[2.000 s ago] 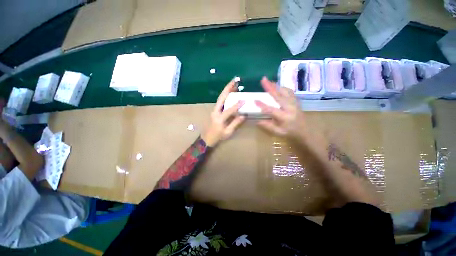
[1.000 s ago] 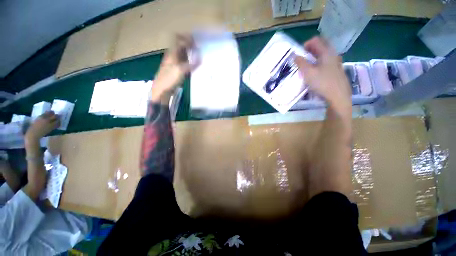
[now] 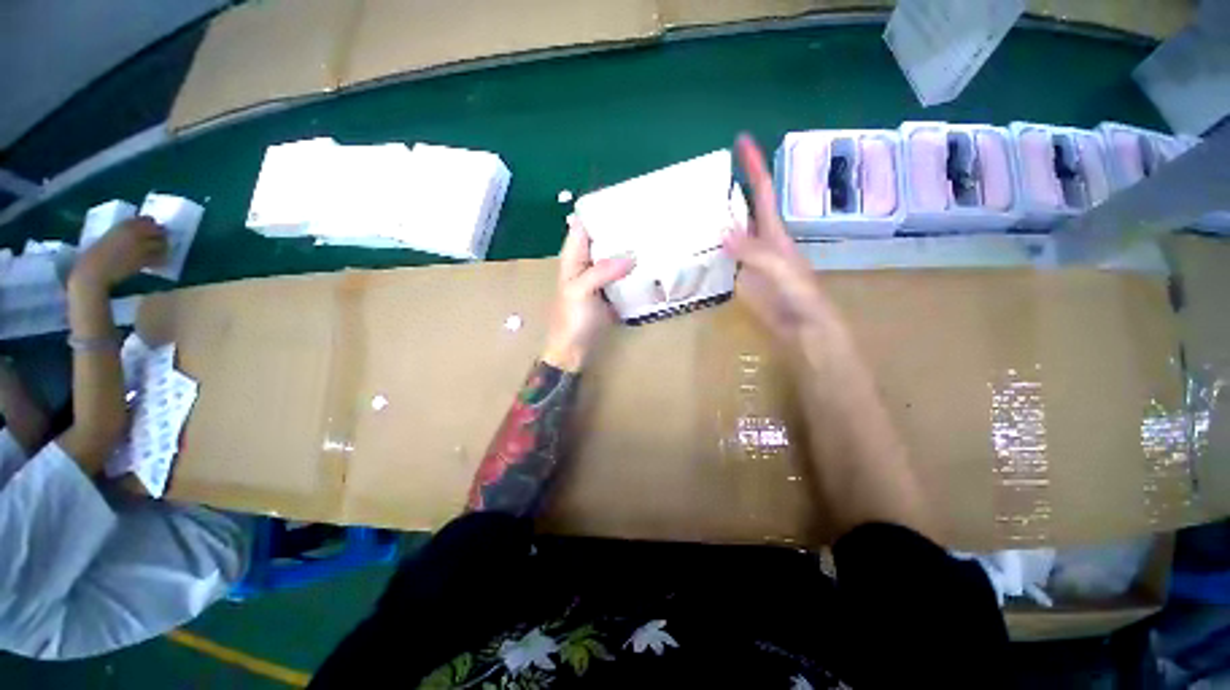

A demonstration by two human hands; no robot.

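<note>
A white retail box (image 3: 661,223) is held in front of me over the belt's near edge. Its top panel is raised at a slant, and a dark patterned strip shows along its near edge. My left hand (image 3: 590,290) holds its left side with the thumb on the front. My right hand (image 3: 769,256) is at its right side, thumb on the box and index finger pointing up and apart. The inside of the box is hidden.
White closed boxes (image 3: 385,196) lie on the green belt (image 3: 607,95) at left. Open boxes with pink parts (image 3: 843,182) stand in a row at right. A person's arm (image 3: 95,351) reaches to boxes at far left. A scrap carton (image 3: 1093,616) is below right.
My hands have come together around a white box. The white panel and the tray box with a dark piece that they held apart no longer show separately.
</note>
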